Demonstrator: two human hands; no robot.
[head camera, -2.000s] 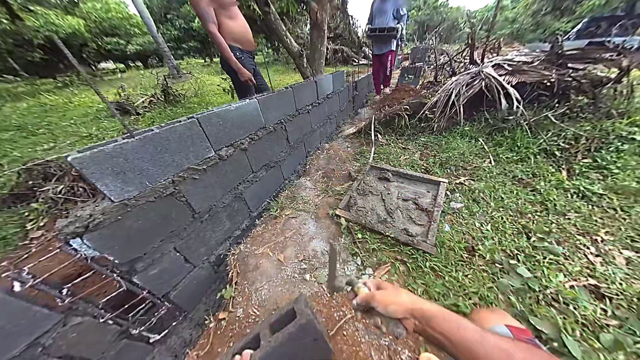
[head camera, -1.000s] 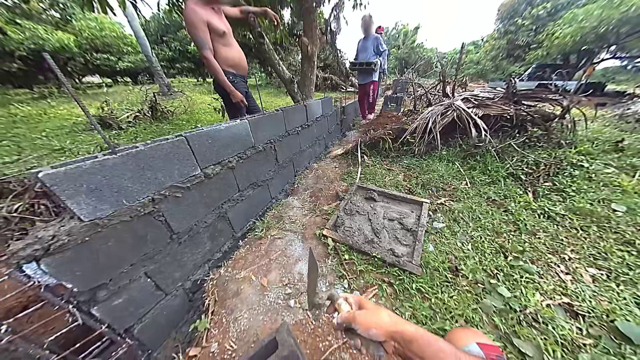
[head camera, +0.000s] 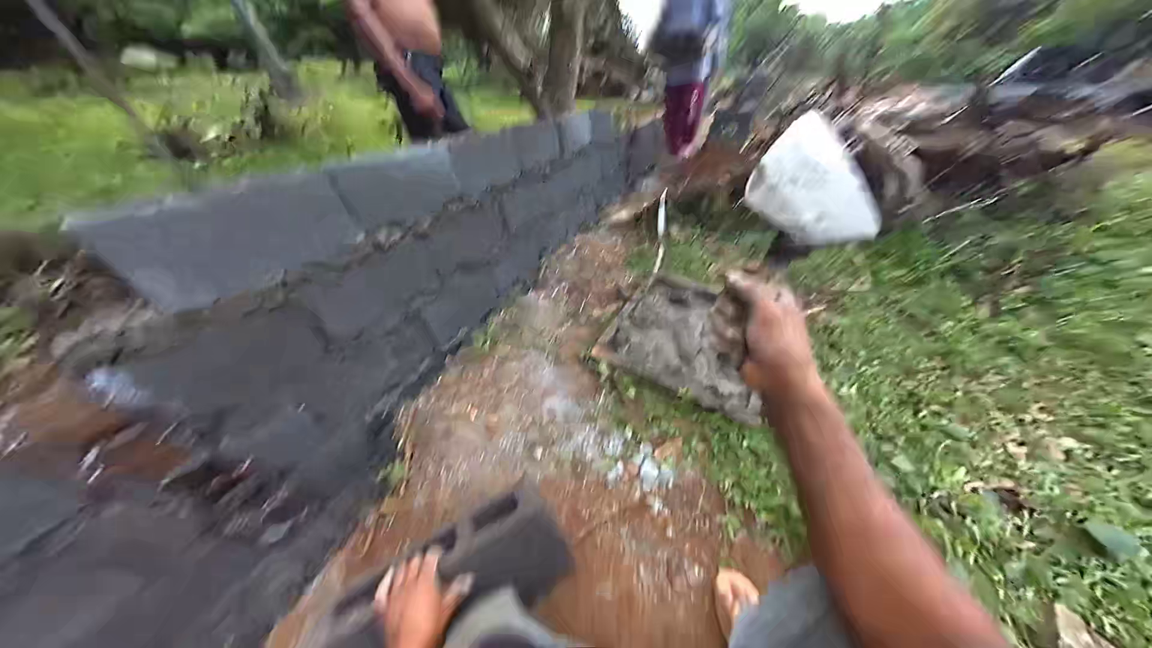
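My right hand (head camera: 769, 328) is closed around the handle of a masonry trowel (head camera: 814, 184), raised with its pale blade pointing up. Behind that hand lies a wooden mortar board (head camera: 684, 337) spread with wet grey mortar, partly hidden by it. At the bottom, my left hand (head camera: 418, 598) rests on a hollow concrete block (head camera: 504, 549) near my legs; whether its fingers grip the block cannot be told. A grey concrete block wall (head camera: 405, 243) runs from the near left into the distance, with mortar in its joints. The view is blurred.
Metal bars and an unfinished wall section (head camera: 180, 450) lie at the lower left. A dirt path (head camera: 540, 405) runs beside the wall, with grass to its right. Two people stand beyond, one behind the wall (head camera: 414, 72), one near its far end (head camera: 688, 81). Dry branches are piled at right.
My right hand has lifted the trowel from low over the path, its blade now up beside the mortar board. My left hand now shows on the block; a second ago it was out of view.
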